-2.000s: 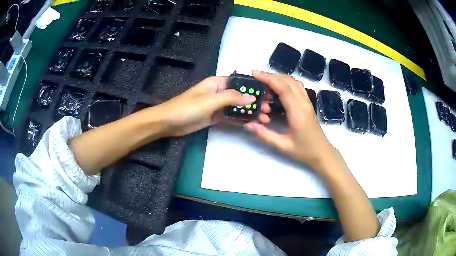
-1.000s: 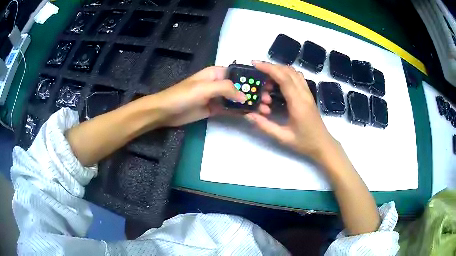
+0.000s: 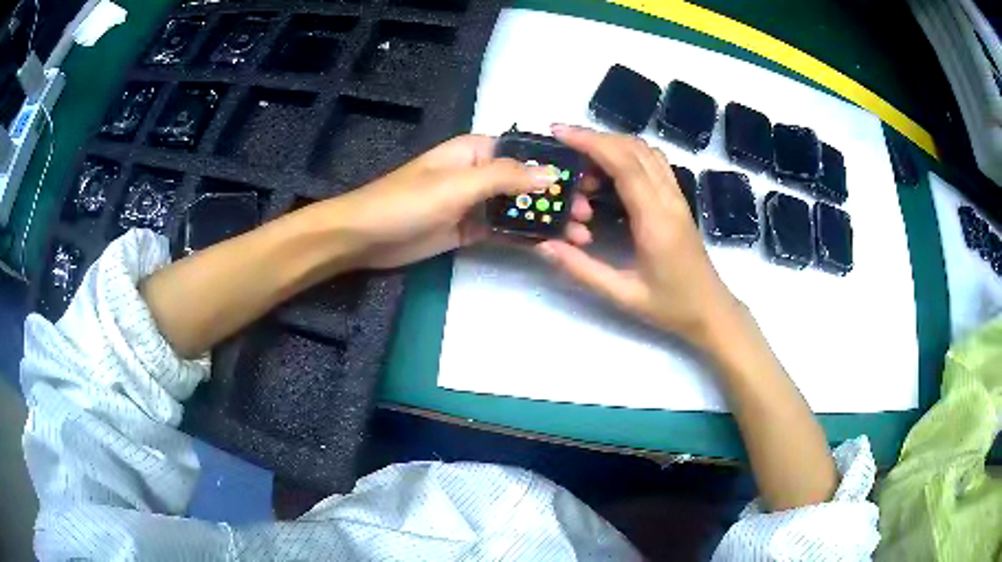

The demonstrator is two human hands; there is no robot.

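A black watch head (image 3: 532, 209) is held up over the left edge of the white foam sheet (image 3: 571, 351). Its lit screen shows small round coloured icons on black. My left hand (image 3: 445, 203) grips it from the left, with the thumb lying over the upper part of the screen. My right hand (image 3: 648, 236) is at its right side, with fingertips at the upper right and lower right corners. Fingertips also show at the watch's right edge; whose hand they belong to is hard to tell. Dark watch heads (image 3: 727, 205) lie in two rows on the sheet, some partly behind my right hand.
A black foam tray (image 3: 319, 423) is at the left, with film-wrapped watches (image 3: 148, 198) in some pockets. A white power strip (image 3: 28, 137) lies beyond it. A yellow rail (image 3: 791, 63) crosses the back. A person's yellow-green sleeve (image 3: 950, 450) is at the lower right.
My left thumb has moved from the lower part of the screen to the upper part, and the icons sit differently. The view has shifted slightly. Both hands remain at the watch.
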